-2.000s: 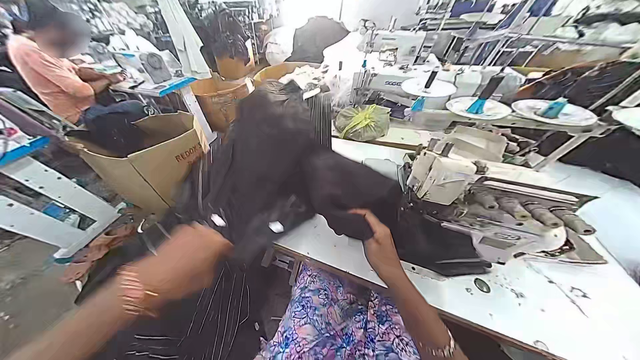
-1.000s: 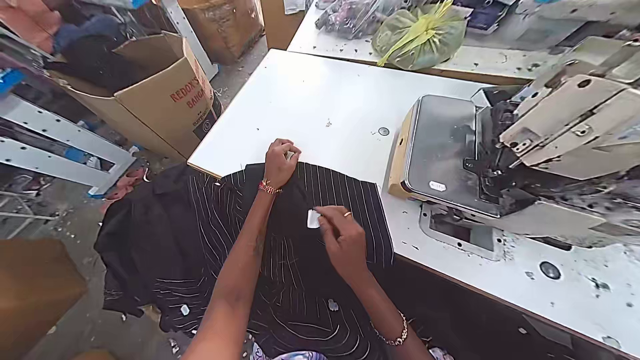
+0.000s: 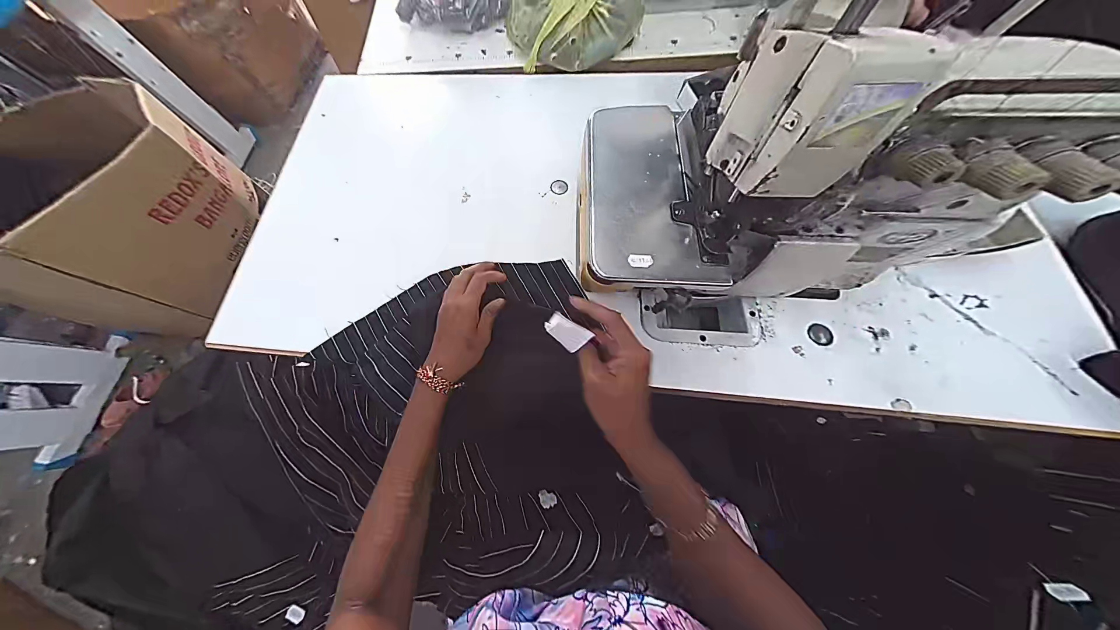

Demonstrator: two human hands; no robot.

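Black fabric with white pinstripes [image 3: 376, 341] lies over the front edge of the white sewing table and hangs down over my lap. On top of it is a plain black piece [image 3: 525, 394]. My left hand [image 3: 466, 319] rests on the fabric near its upper edge, fingers bent over the cloth. My right hand [image 3: 612, 367] pinches the right edge of the black piece, beside a small white label [image 3: 569, 332]. Just beyond my right hand stands an industrial overlock sewing machine [image 3: 752, 175] with a metal plate [image 3: 639, 192].
Past the white table [image 3: 420, 175] is another table holding a tied green plastic bag [image 3: 573, 31]. An open cardboard box [image 3: 166, 219] stands on the floor at left, near a white metal frame [image 3: 52, 394]. More black cloth [image 3: 875, 516] lies below the table at right.
The pinstriped fabric now reaches over the table edge, where a dark bundle lay two seconds ago. Both hands have come together on the cloth. The view has tilted down and closer.
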